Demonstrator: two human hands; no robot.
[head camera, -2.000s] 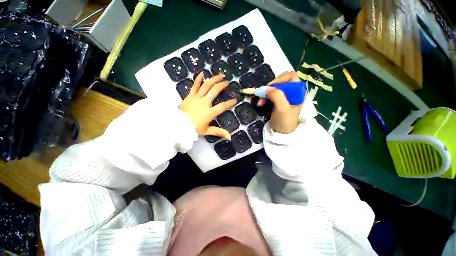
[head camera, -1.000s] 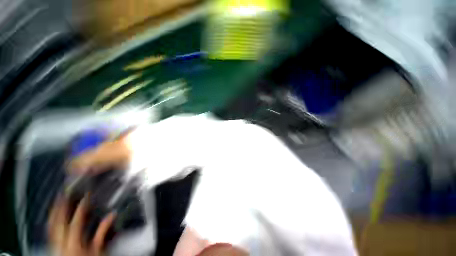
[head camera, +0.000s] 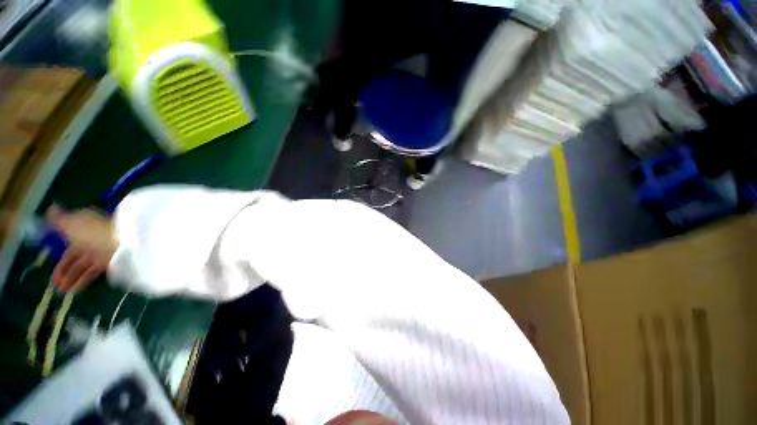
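Note:
My right hand (head camera: 85, 247) is at the left edge of the picture, over the green mat, slightly blurred. Its fingers are around a blue glue bottle (head camera: 55, 243), mostly hidden by the hand. The white board (head camera: 83, 375) is cut off at the bottom left, with a few black plastic pieces (head camera: 124, 397) showing on it. My left hand is not in view.
Pale yellow strips (head camera: 56, 334) lie below my hand. Blue-handled cutters (head camera: 133, 178) and a lime green fan (head camera: 178, 79) are beyond my sleeve. A wooden block (head camera: 37, 124) is at left. A blue stool (head camera: 408, 110), white stacks (head camera: 552, 79) and cardboard (head camera: 664, 332) are to the right.
The view has swung right, so the board now shows only at bottom left. My right hand has left the black pieces with the bottle and is past the strips. My left hand has gone out of view.

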